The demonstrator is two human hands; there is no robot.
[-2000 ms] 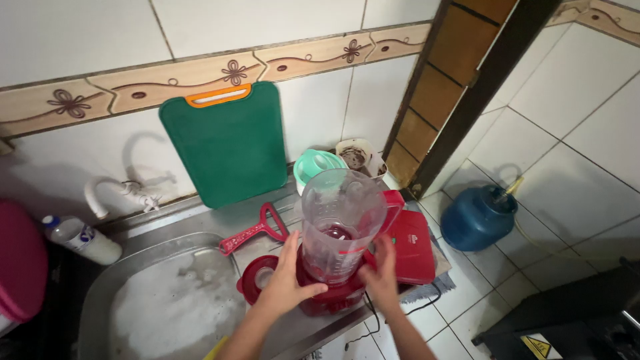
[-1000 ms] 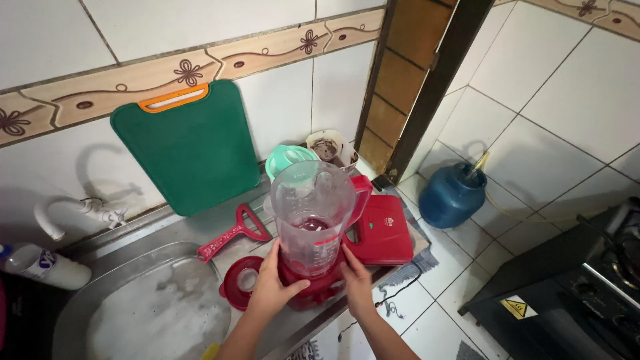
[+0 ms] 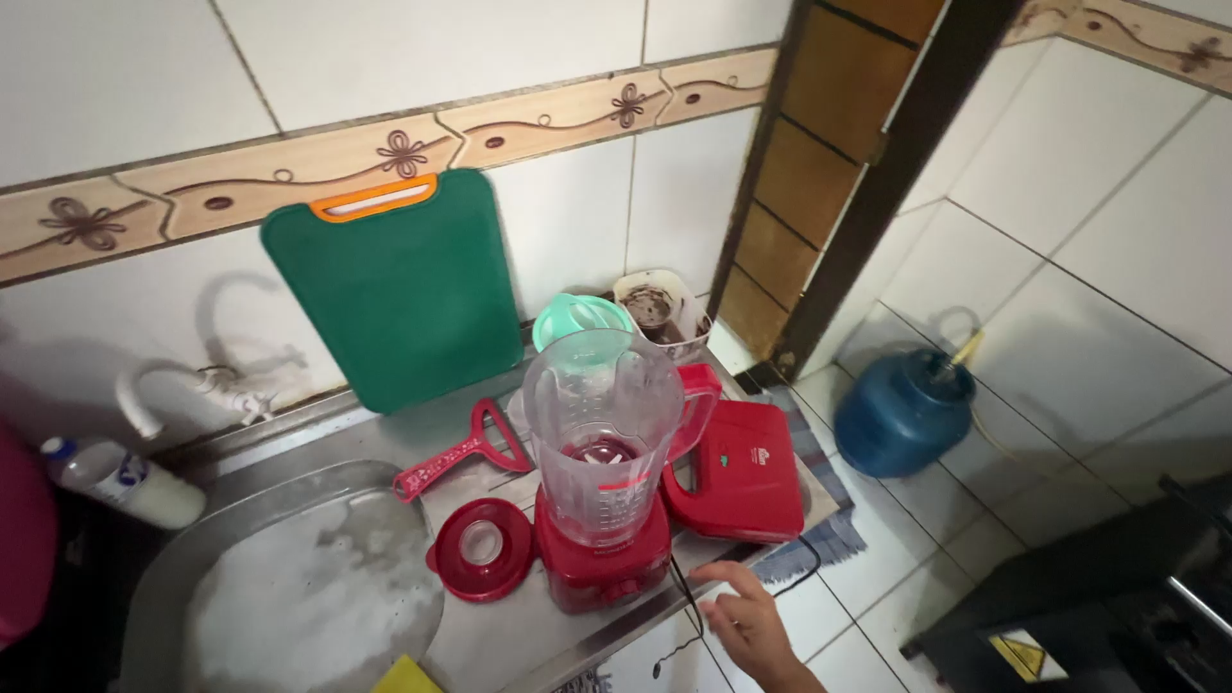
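Note:
A clear blender jar point(image 3: 606, 443) with a red handle stands upright on its red base point(image 3: 604, 568) on the metal counter. My right hand point(image 3: 746, 616) is just right of the base, near a black cord point(image 3: 695, 606), fingers partly curled and apart, with nothing seen in it. My left hand is out of view. The red blender lid point(image 3: 483, 549) lies left of the base. A red peeler point(image 3: 467, 452) lies behind the lid. To the right of the jar rests a red sandwich maker point(image 3: 739, 472), partly behind the handle.
The sink point(image 3: 289, 577) holds foamy water. A green cutting board point(image 3: 399, 289) leans on the wall. A mint-green juicer point(image 3: 577, 322) and white container point(image 3: 664, 298) stand behind the jar. A bottle point(image 3: 125, 481), faucet point(image 3: 183, 385) and yellow sponge point(image 3: 406, 677) are left; a blue gas cylinder point(image 3: 905, 414) is right.
Both hands have come off the blender. The right hand has moved away from the base; the left hand has left the view. The jar, earlier between both hands, stands on the base untouched.

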